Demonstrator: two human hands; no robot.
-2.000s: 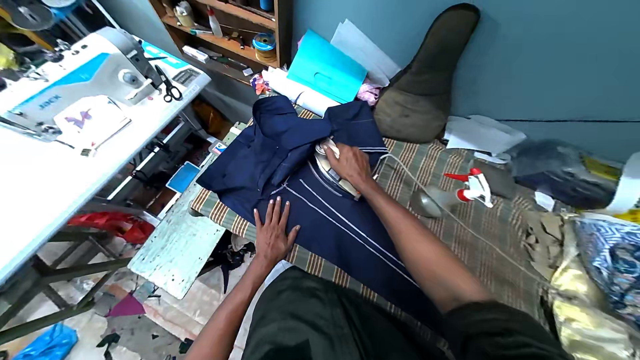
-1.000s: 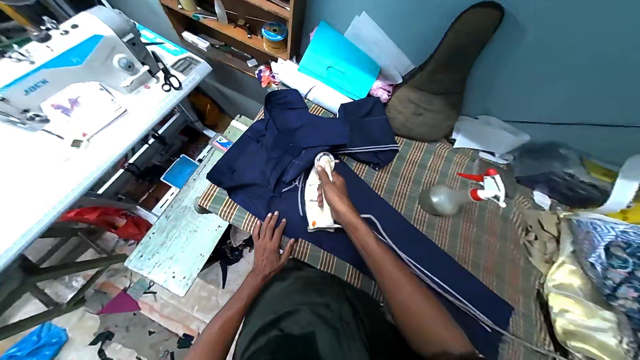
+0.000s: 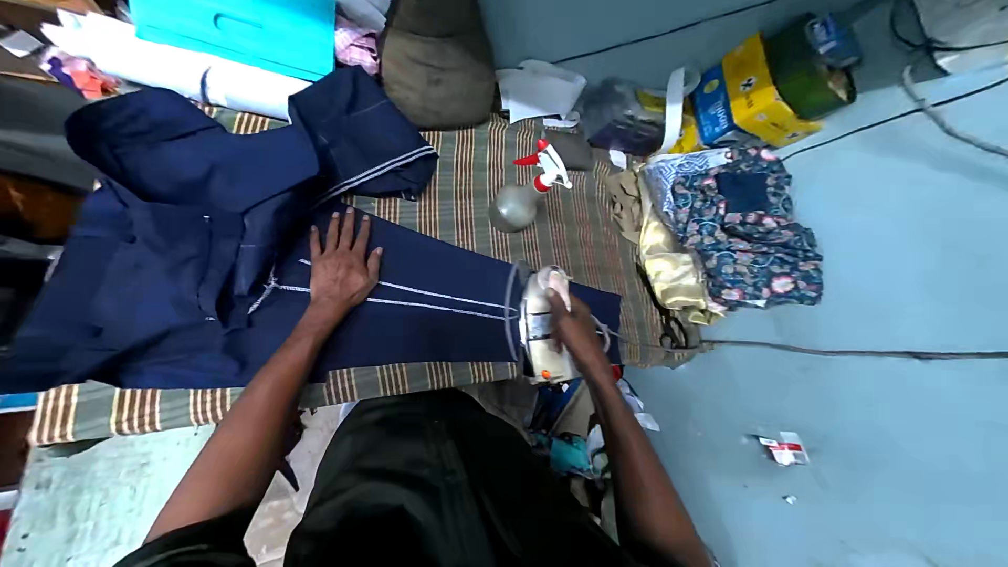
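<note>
Navy trousers (image 3: pixel 441 260) lie spread over a striped cloth, one leg stretched to the right with white overlocked seams along its middle. On that leg, near its hem end, rests a clothes iron (image 3: pixel 543 327); my right hand (image 3: pixel 575 327) is closed round its handle. Flat on the upper part of the same leg lies my left hand (image 3: pixel 344 264), fingers spread, palm on the fabric. The iron's cord (image 3: pixel 772 345) runs off to the right. The soleplate is hidden beneath the iron's body.
Beyond the trousers stands a spray bottle (image 3: pixel 520 203) with a red and white head. Folded floral fabric (image 3: pixel 744 228), gold cloth (image 3: pixel 669 252) and black scissors (image 3: pixel 673 327) lie at the striped cloth's right end. A turquoise folder (image 3: pixel 236 31) and a dark padded board (image 3: pixel 437 71) are at the back.
The iron, in my right hand, has moved along the trouser leg to its hem end. My left hand has shifted from the near edge onto the leg. The view has swung right.
</note>
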